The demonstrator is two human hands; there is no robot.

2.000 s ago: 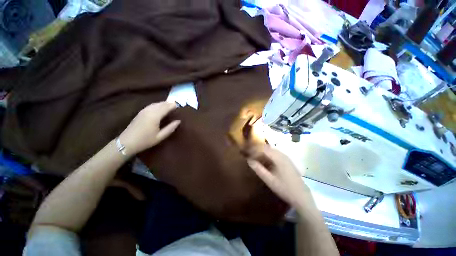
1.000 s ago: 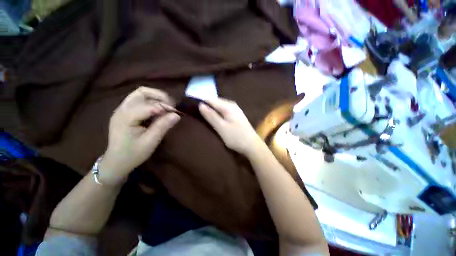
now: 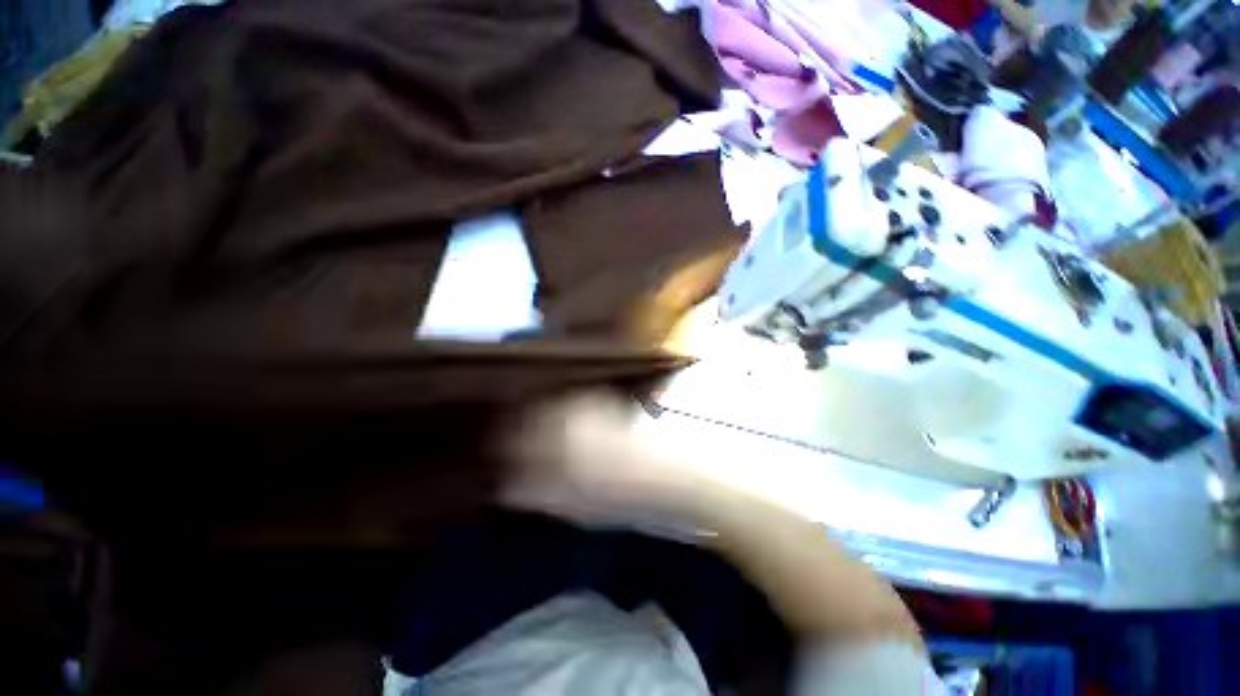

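The large dark brown cloth point(image 3: 394, 123) covers the left and middle of the view. A strip of it, blurred by motion, stretches from the left edge towards the lit needle area. A white patch point(image 3: 486, 279) shows within the brown cloth. My right hand point(image 3: 578, 456) is strongly blurred below this strip, in front of the machine; its fingers and grip cannot be made out. My left hand is not visible. The white sewing machine point(image 3: 952, 320) stands to the right, its lamp lighting the cloth's edge.
A small metal tool point(image 3: 991, 502) lies on the table right of the needle. Orange-handled scissors point(image 3: 1072, 506) sit at the table's right. Pink fabric point(image 3: 768, 61) lies behind the machine. The table's front edge point(image 3: 952, 568) runs below the machine.
My hands were together at the cloth's middle; now my right hand is lower and my left is out of sight. The front cloth has swung left, uncovering more of the machine bed.
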